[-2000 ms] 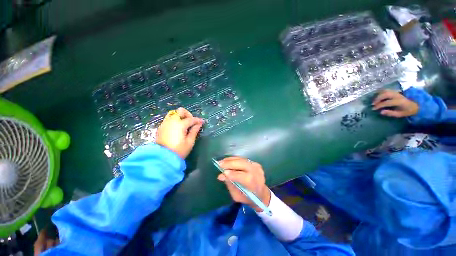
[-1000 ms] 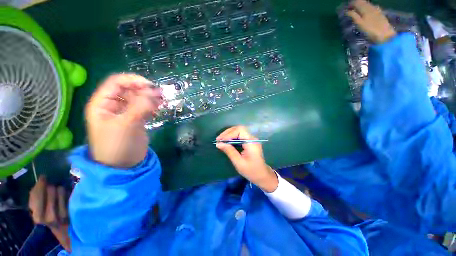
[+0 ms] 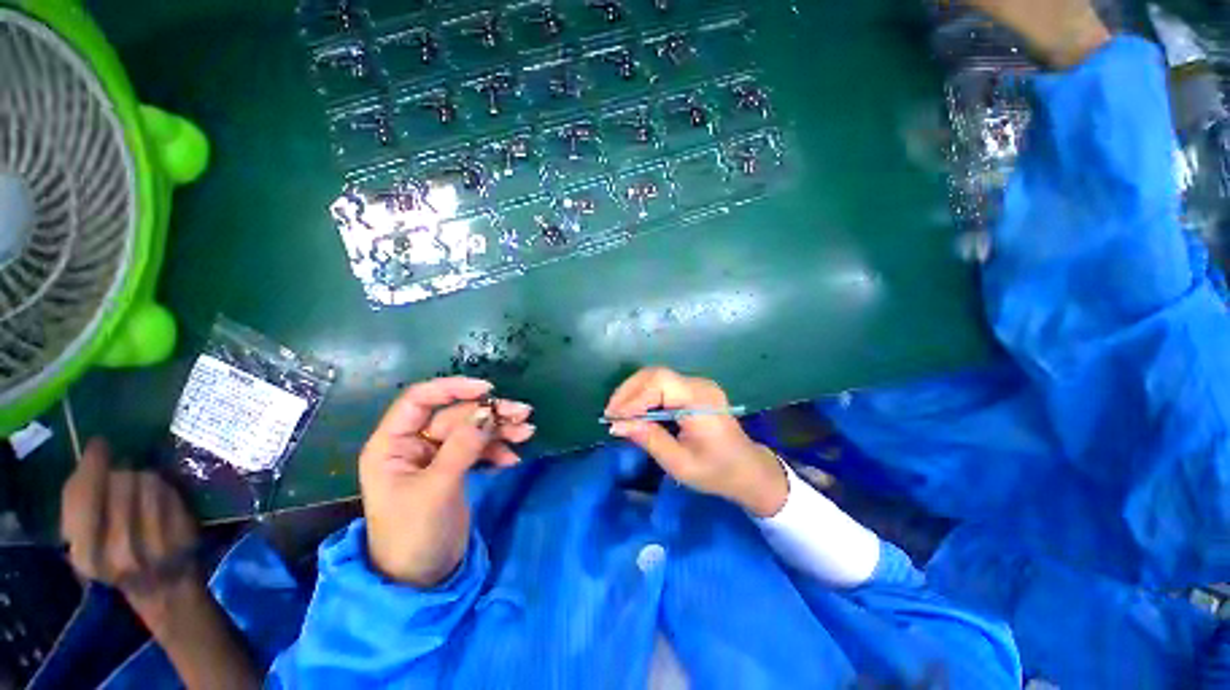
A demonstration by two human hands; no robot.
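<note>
My left hand (image 3: 434,472) is at the bench's front edge, its fingertips pinching a small dark module (image 3: 487,409) that they partly hide. My right hand (image 3: 685,434) is close by on the right, holding a slim pale blue hand tool (image 3: 675,413) about level, its tip pointing left towards the module without touching it. Tiny dark loose parts (image 3: 492,351) are scattered on the green bench just beyond my left hand. A clear blister tray (image 3: 567,138) with rows of small dark modules lies further forward, its top cut off by the picture's edge.
A green desk fan (image 3: 135,223) stands at left. A labelled parts bag (image 3: 243,415) lies near it. Another person's hand (image 3: 128,526) is at lower left. A neighbour's blue sleeve (image 3: 1079,229) reaches over stacked trays (image 3: 987,135) at right.
My left hand has come back from the tray towards my body, now pinching a module. The labelled bag and loose parts have come into clear view. The tool stays in my right hand.
</note>
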